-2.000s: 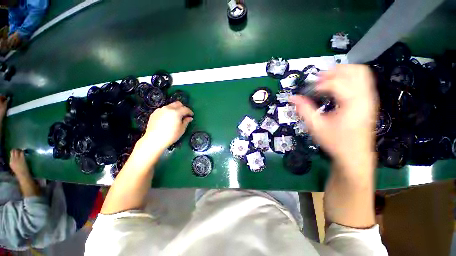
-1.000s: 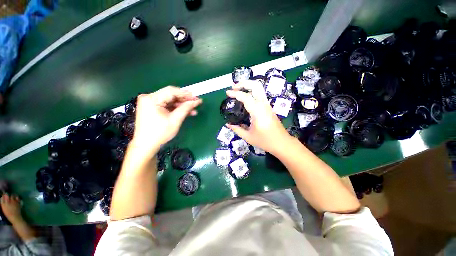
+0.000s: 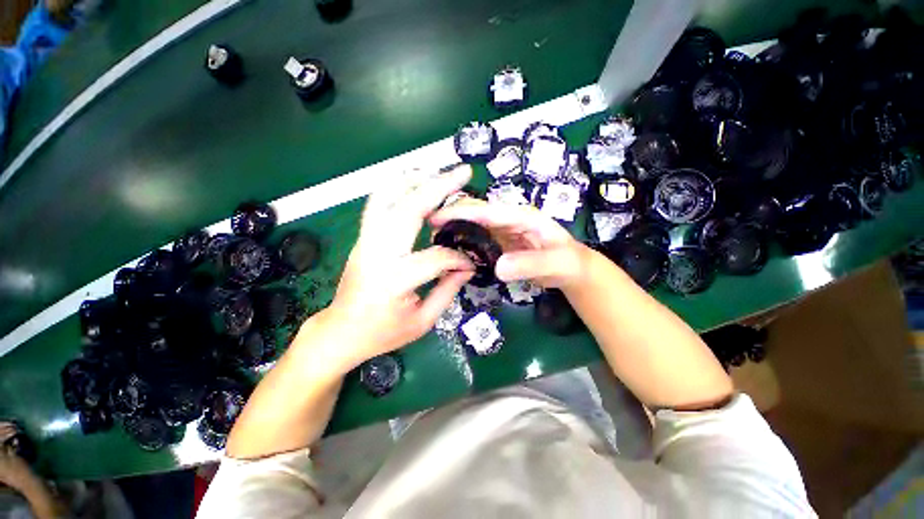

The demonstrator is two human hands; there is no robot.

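Note:
A black round housing (image 3: 468, 246) is held between both hands in front of my chest. My left hand (image 3: 405, 258) touches its left side and lower edge with thumb and fingertips. My right hand (image 3: 527, 243) grips its top and right side. The inside of the housing and any small part in it cannot be made out. White-faced insert modules (image 3: 547, 159) lie in a cluster behind and under my right hand; one insert (image 3: 481, 331) lies nearer me. A single black cover (image 3: 381, 374) lies near the front edge.
A pile of black covers (image 3: 162, 324) is at left, a large pile of black housings (image 3: 750, 152) at right. The white divider strip (image 3: 314, 198) crosses behind. Assembled units (image 3: 309, 77) stand on the green belt. A slanted grey post (image 3: 645, 51) rises at upper right. Another person's hand shows at lower left.
My left hand has moved right and now meets the housing in my right hand. One of the two single covers near the front edge no longer shows. The view has shifted slightly.

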